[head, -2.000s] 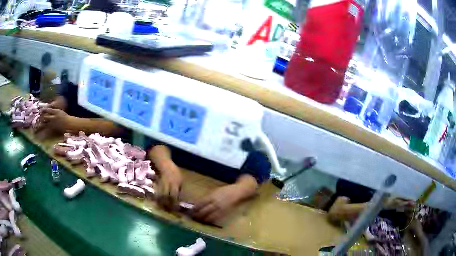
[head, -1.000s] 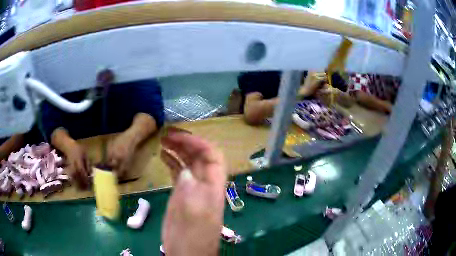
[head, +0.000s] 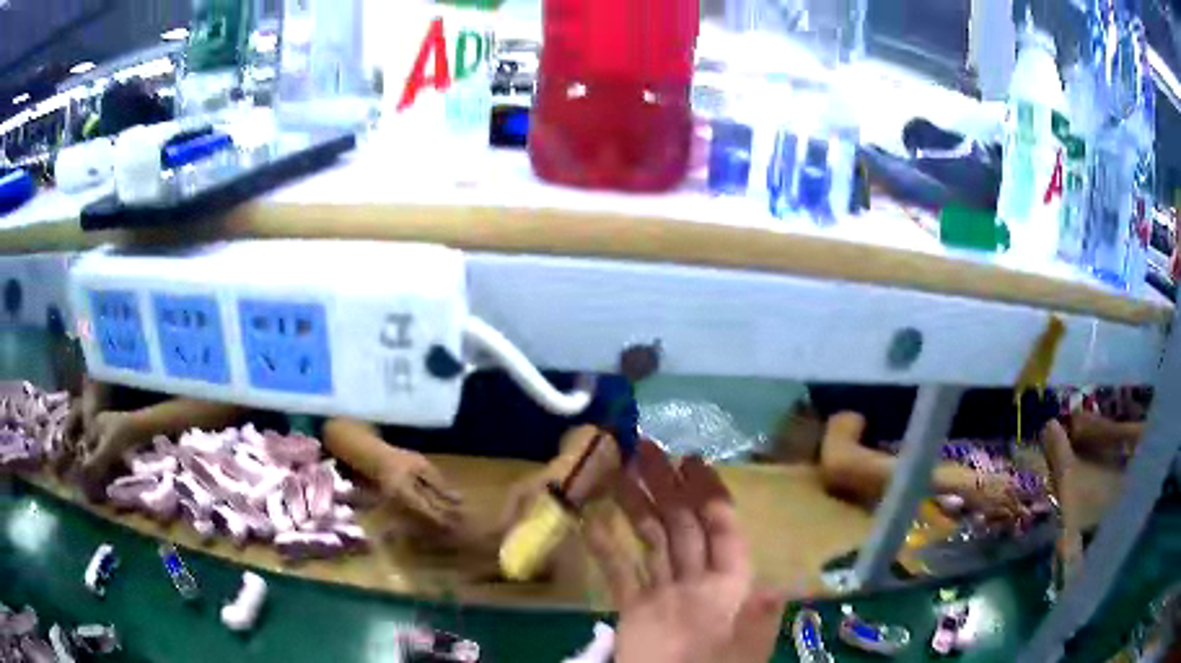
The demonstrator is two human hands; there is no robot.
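Observation:
My right hand [head: 680, 550] rises from the bottom edge right of centre, fingers spread and pointing up, with nothing seen in it. A yellow screwdriver handle [head: 538, 538] hangs tilted on a dark shaft below the shelf rail, just left of my fingers. No grip on it shows. On the green belt [head: 324, 622] below lie a pale pink housing shell [head: 244, 601], units with blue parts [head: 874, 632] and a blurred pinkish part [head: 440, 644]. My left hand is not in view.
A shelf rail [head: 751, 317] with a power strip [head: 266, 330] crosses the view. Bottles, one red-filled [head: 615, 97], and a black-edged phone [head: 220, 181] stand or lie above. Opposite, workers' hands [head: 415, 486] are beside heaped pink shells [head: 240, 492]. A grey post [head: 907, 486] stands right.
The view has swung left and up. My right hand came into view a second ago; its curled fingers are now spread. The hanging screwdriver is now tilted and nearer my fingers.

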